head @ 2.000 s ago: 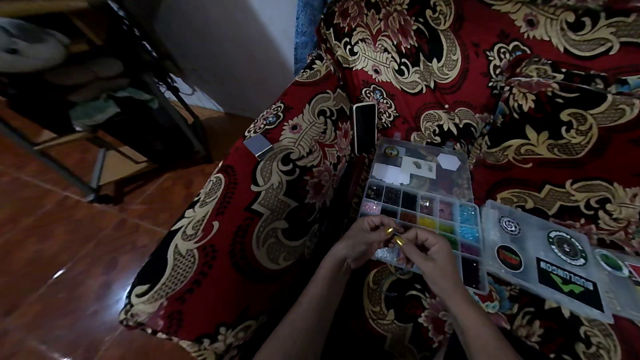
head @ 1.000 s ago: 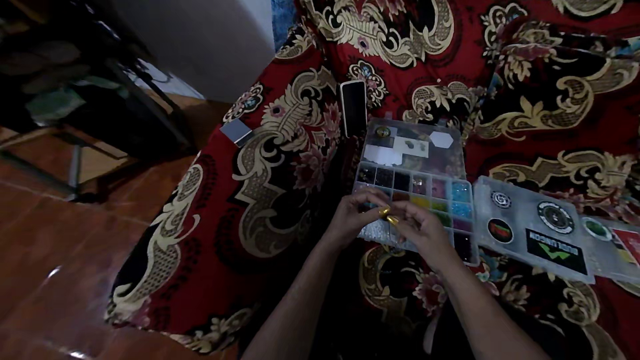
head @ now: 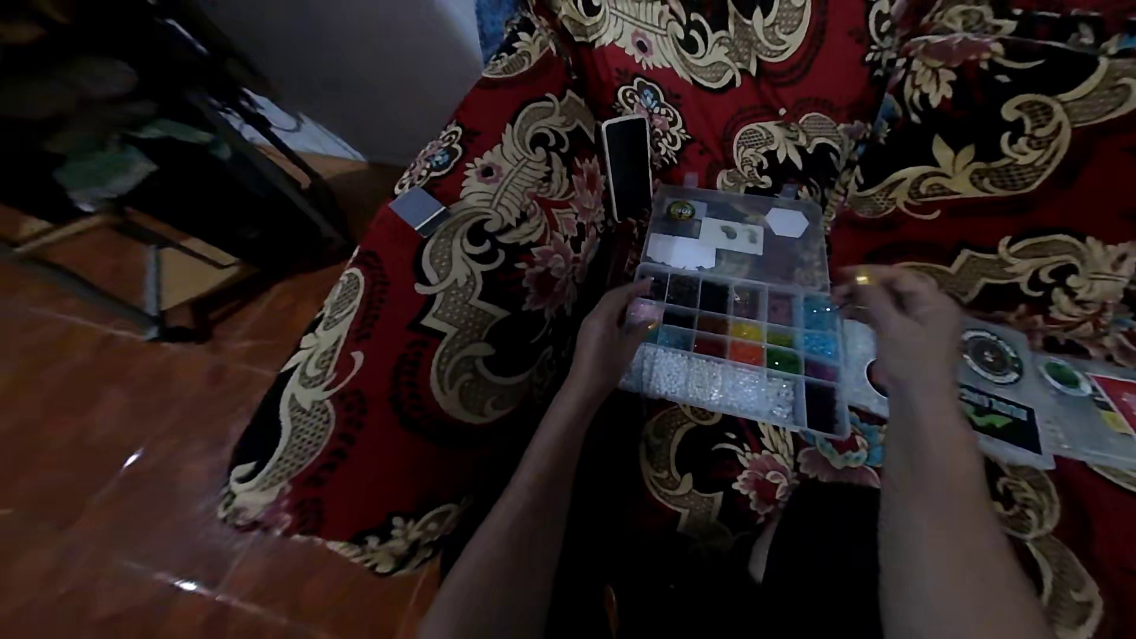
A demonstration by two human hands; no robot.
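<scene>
A clear plastic compartment box (head: 741, 415) filled with beads lies on the patterned sofa cover, its lid (head: 799, 257) laid back. White beads (head: 706, 382) fill the front compartments; blue, green, orange, yellow and dark ones are behind. My left hand (head: 612, 333) is at the box's left edge, fingers over the corner compartments; whether it holds anything small cannot be told. My right hand (head: 910, 319) is raised beside the box's right edge, blurred, with a small gold-coloured piece (head: 862, 279) at the fingertips. Whether this is a ring or something pinched is unclear.
A smartphone (head: 628, 167) leans upright behind the box. Another clear case with stickers (head: 994, 355) lies to the right, partly behind my right forearm. A small grey box (head: 419, 211) sits on the sofa arm. A metal-framed rack (head: 153, 280) stands on the tiled floor at left.
My hands, together over the front of the bead box before, have moved apart: the left to the box's left edge, the right out past its right edge.
</scene>
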